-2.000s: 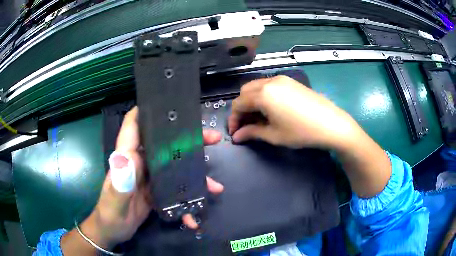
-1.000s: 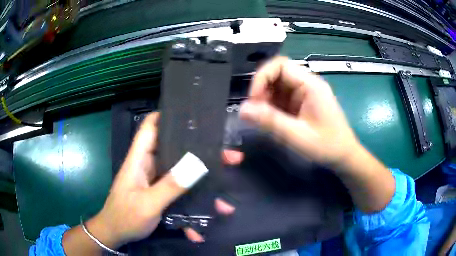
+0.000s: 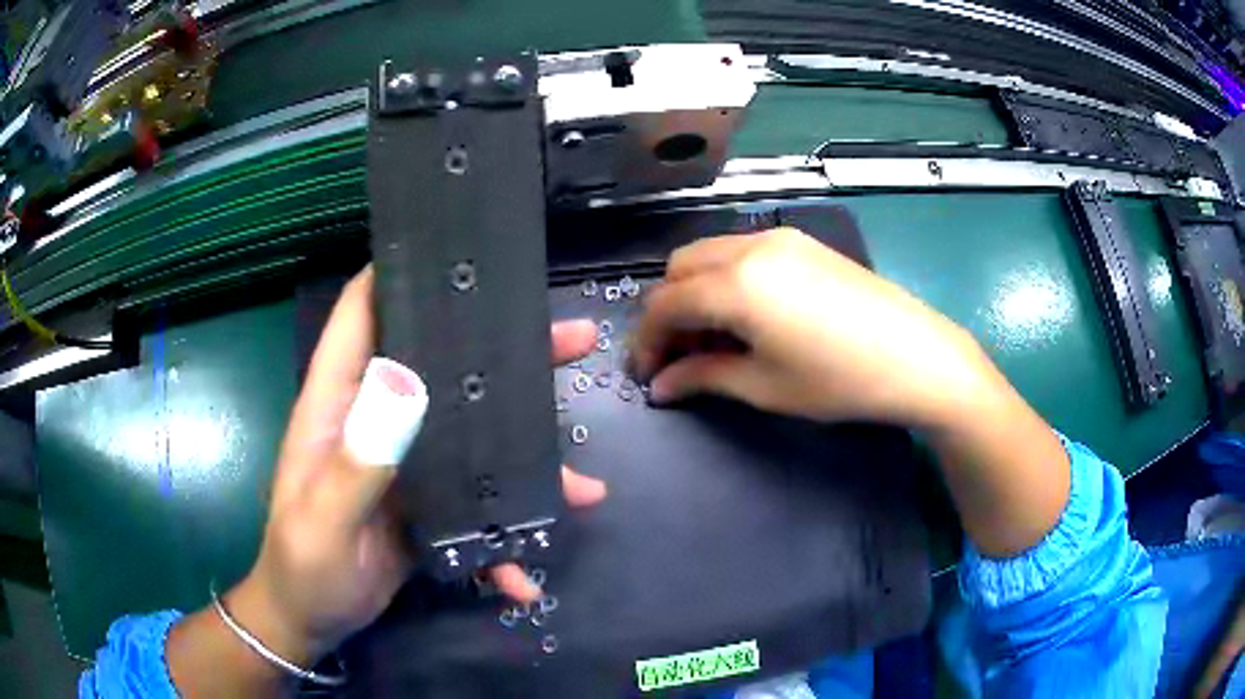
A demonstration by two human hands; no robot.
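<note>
My left hand (image 3: pixel 328 478), with a white cover on the thumb, holds a long dark carrier fixture (image 3: pixel 444 328) upright over the parts tray. The fixture has bright screws at both ends; small silvery rings show in three of its pockets, and a lower pocket looks dark. The black parts tray (image 3: pixel 737 533) has a green label (image 3: pixel 696 665) on its near edge. Loose small nuts (image 3: pixel 580 434) lie on it right of the fixture and below its lower end. My right hand (image 3: pixel 806 328) is down at the tray, fingertips together among the nuts; whether it pinches one is hidden.
A silver conveyor end block (image 3: pixel 669 130) with a round hole stands just behind the fixture. Conveyor rails (image 3: pixel 888 171) run across the back. Another dark bar (image 3: pixel 1120 294) lies on the green bench (image 3: pixel 1017 301) at right, beside a black tray (image 3: pixel 1219 294). A blue sleeve shows at far right.
My left thumb has moved off the fixture's face to its left edge, and the fixture has shifted left. A third pocket now shows a ring. My right hand has come down to the nuts.
</note>
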